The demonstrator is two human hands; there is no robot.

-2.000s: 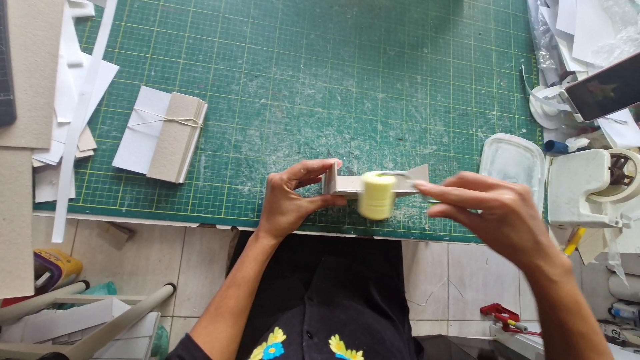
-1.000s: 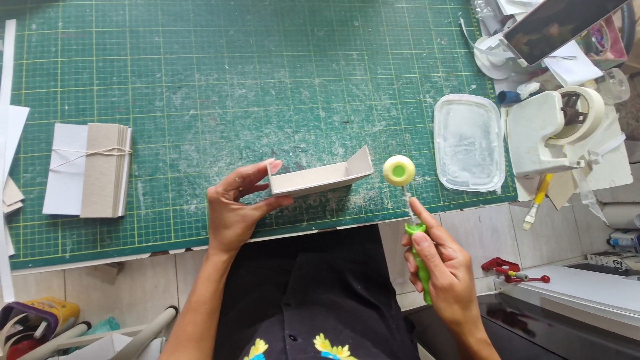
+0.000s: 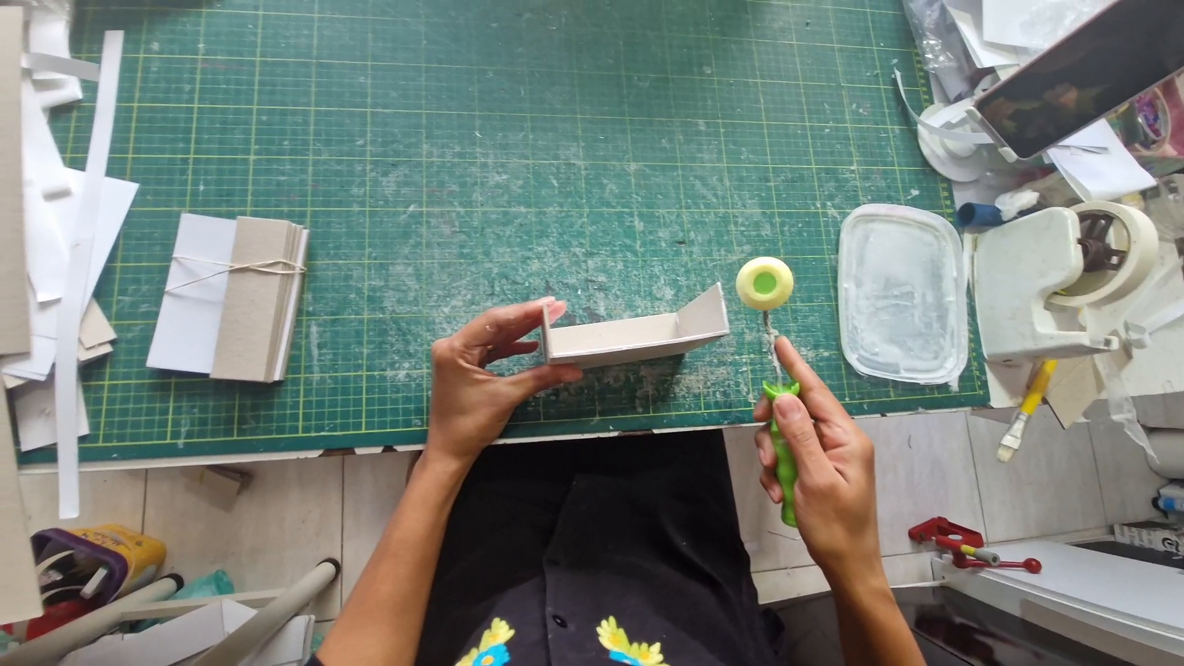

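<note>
My left hand (image 3: pixel 495 379) pinches the left end of a shallow greyboard tray piece (image 3: pixel 615 340) between thumb and fingers, tilted above the cutting mat's front edge. An end wall stands up at each short side of it. In my right hand (image 3: pixel 819 453) is the green handle of a small foam roller (image 3: pixel 765 283), its index finger stretched along the metal stem. The pale yellow roller head points away from me, just right of the board piece and apart from it. Farther right lies a translucent plastic lid (image 3: pixel 903 294) with whitish residue.
A green cutting mat (image 3: pixel 555 139) covers the table. On its left lie a string-tied bundle of boards (image 3: pixel 254 296) and white paper strips (image 3: pixel 88 277). At right are a tape dispenser (image 3: pixel 1036 287), a flat brush (image 3: pixel 1027 412) over the edge and a dark-screened device (image 3: pixel 1073 79).
Two seconds ago the roller was against the board piece; it is now apart from it, at its right. My left hand has kept hold of the piece. The view has shifted.
</note>
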